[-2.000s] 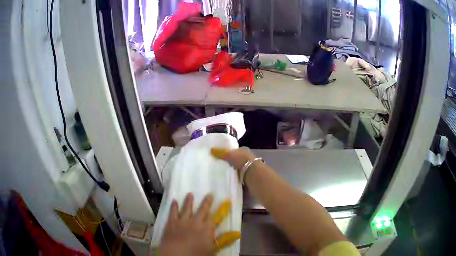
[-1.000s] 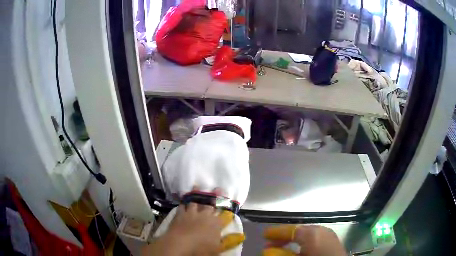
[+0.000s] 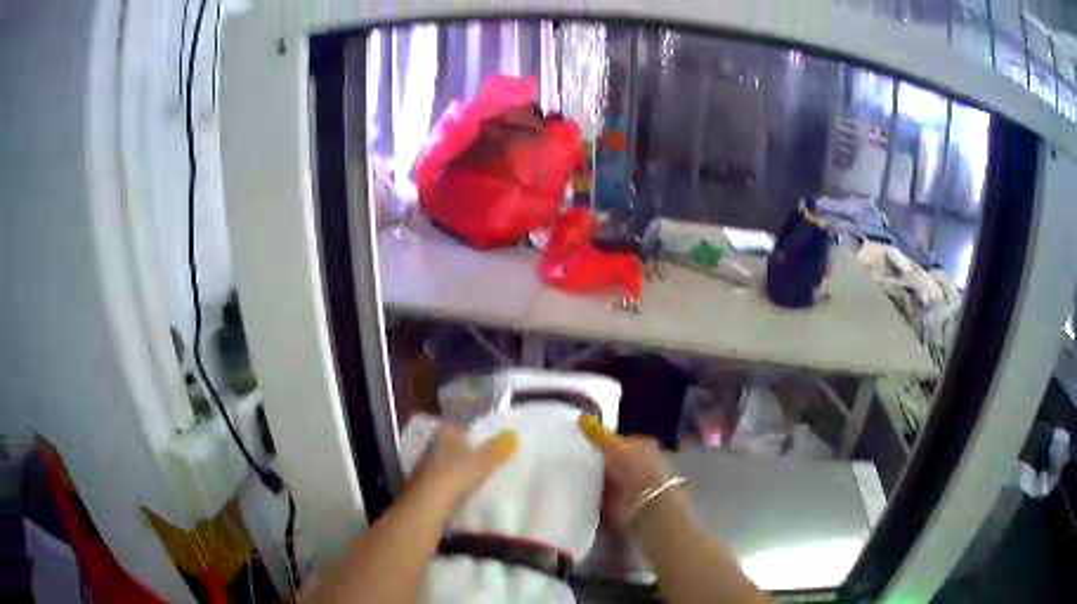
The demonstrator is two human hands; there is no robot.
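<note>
The strapped sheer bundle [image 3: 532,484] is white and lies lengthwise inside the strapping machine's frame [image 3: 289,295]. One dark band [image 3: 508,551] crosses it near the bottom of the view, another crosses near its far end. My left hand [image 3: 461,460] is on the bundle's left side, with a yellow finger cot on a fingertip. My right hand [image 3: 626,466] is at its right side near the far band, with a yellow cot and a bracelet at the wrist. Both hands hold the bundle between them; the lower fingers are hidden.
Behind the frame is a table [image 3: 709,325] with a red bag [image 3: 502,165], a smaller red piece [image 3: 585,266] and a dark pouch [image 3: 800,257]. Cloth lies heaped at right [image 3: 909,271]. A black cable [image 3: 195,271] hangs at left. A metal plate [image 3: 779,507] lies right of the bundle.
A second dark band now lies around the bundle's nearer part. My hands have moved from the near end up to its sides near the far end. The view has tilted up.
</note>
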